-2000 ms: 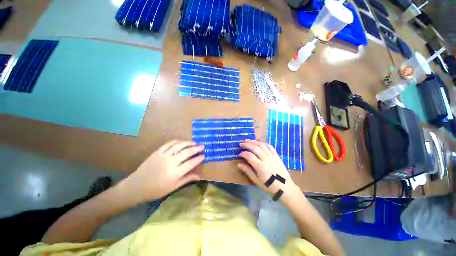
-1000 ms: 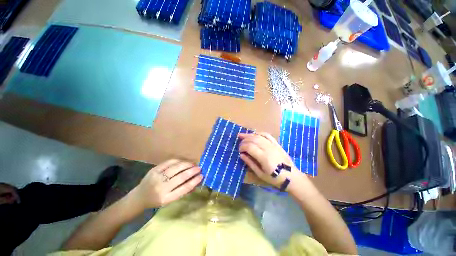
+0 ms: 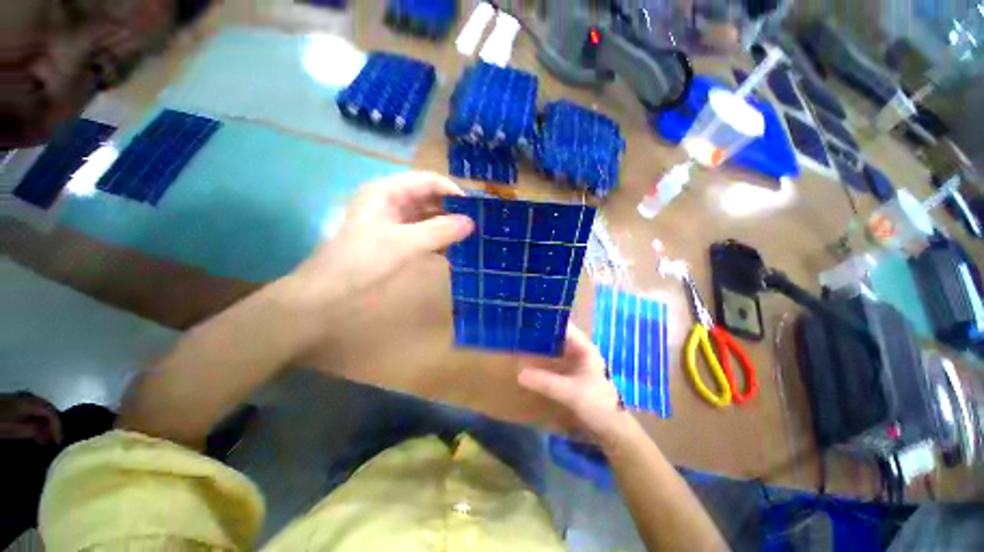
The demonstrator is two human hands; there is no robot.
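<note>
A joined cell sheet (image 3: 521, 275) is held up above the brown tabletop, its darker face with thin pale grid lines towards me. My left hand (image 3: 405, 232) pinches its upper left edge between thumb and fingers. My right hand (image 3: 572, 377) is at its lower right corner, thumb apart in front; part of its fingers is hidden behind the sheet, so I cannot tell whether it grips. Another blue cell sheet (image 3: 633, 347) lies on the table to the right of the held one.
Stacked cell sheets (image 3: 492, 105) stand at the far side. Silver ribbon (image 3: 607, 257) lies partly behind the held sheet. Scissors (image 3: 721, 364), a soldering iron stand (image 3: 737, 289), a flux bottle (image 3: 665, 190) and the black soldering station (image 3: 852, 372) are at right. A person's head (image 3: 76, 65) is at upper left.
The sheet was flat on the table, then turned at the near edge; now it is lifted with its darker face showing. My left hand has moved up and forward with it. The view has shifted.
</note>
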